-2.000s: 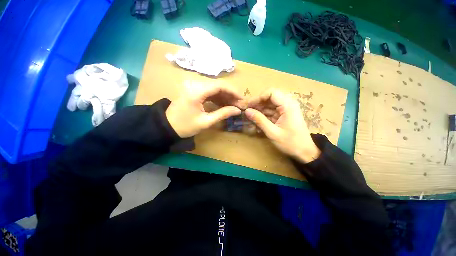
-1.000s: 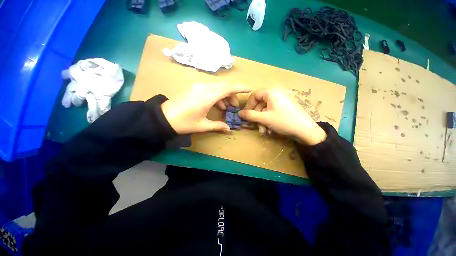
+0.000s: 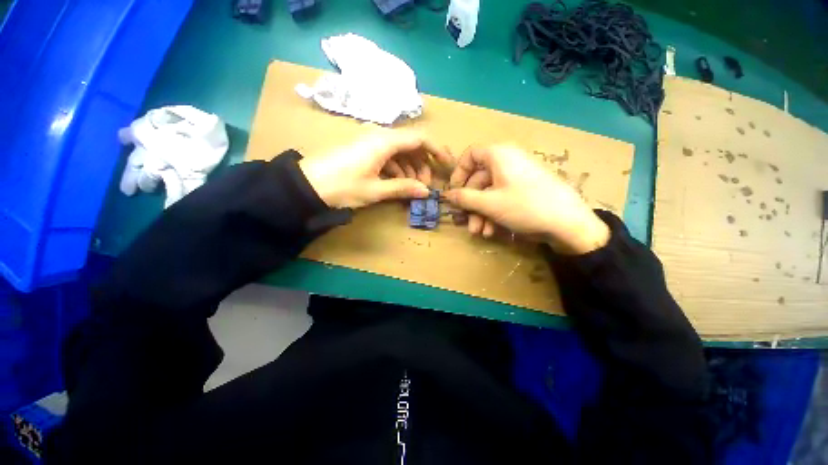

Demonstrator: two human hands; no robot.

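A small navy moulded block (image 3: pixel 424 213) is just above or on the tan cardboard mat (image 3: pixel 363 241), between my hands. My left hand (image 3: pixel 377 173) has its thumb and fingertips closed at the block's upper edge. My right hand (image 3: pixel 513 195) pinches a thin dark strap (image 3: pixel 447 196) at the block's upper right side. The fingers hide part of the strap and the block's top edge.
A crumpled white cloth (image 3: pixel 368 80) lies on the mat's upper left. White gloves (image 3: pixel 177 150) and a blue tote (image 3: pixel 68 118) are at left. Beyond are a white bottle (image 3: pixel 462 22), dark blocks (image 3: pixel 304 9) and a black strap pile (image 3: pixel 590 45). A paler cardboard mat (image 3: pixel 708 263) is at right.
My fingers have gone from pinching together above the block, to around it, to its upper edge. The block now shows below my fingertips. The view has shifted slightly.
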